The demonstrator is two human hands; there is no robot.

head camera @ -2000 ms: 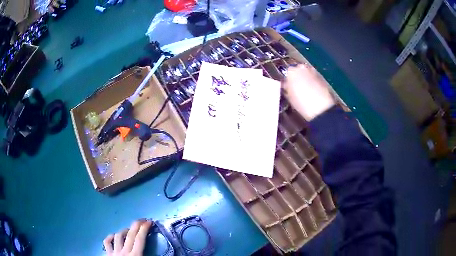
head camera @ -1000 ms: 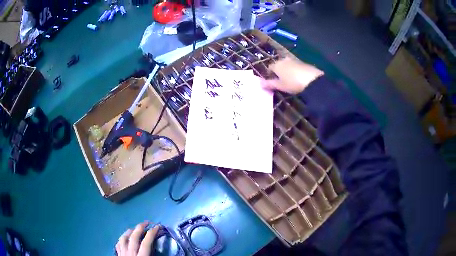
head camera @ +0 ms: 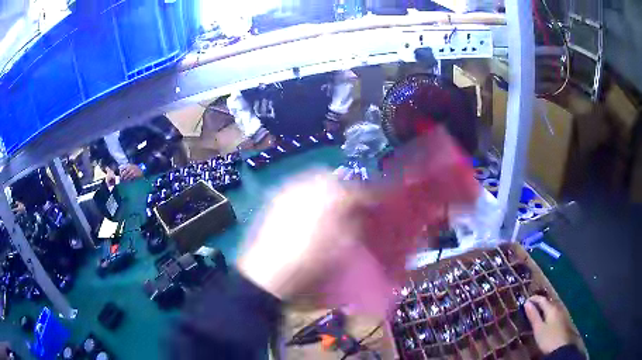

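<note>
My left hand [head camera: 310, 239] is raised in the middle, strongly blurred. A blurred reddish, flat-looking shape [head camera: 422, 190] extends from its fingers; I cannot tell what it is or whether the hand grips it. My right hand [head camera: 552, 325] is at the right side of the divided carton [head camera: 461, 337], fingertips at a cell; its grip is unclear. Silvery drivers [head camera: 450, 306] fill the visible cells. No white sheet shows on the carton. The black glue gun with orange trigger [head camera: 325, 330] lies in the shallow tray [head camera: 373, 329], partly below my left hand.
A shelf edge with a socket strip [head camera: 450, 43] crosses above, with a blue bin [head camera: 91, 63] and a metal post [head camera: 517, 119]. A small open carton [head camera: 197, 214], black parts [head camera: 186, 271] and another glue gun [head camera: 116, 256] are at left. Other workers' hands [head camera: 127, 171] show across the bench.
The view has tilted up and left. My left hand has left the black frames, which are out of view, and is raised. The white sheet has left the carton. My right hand remains at the carton.
</note>
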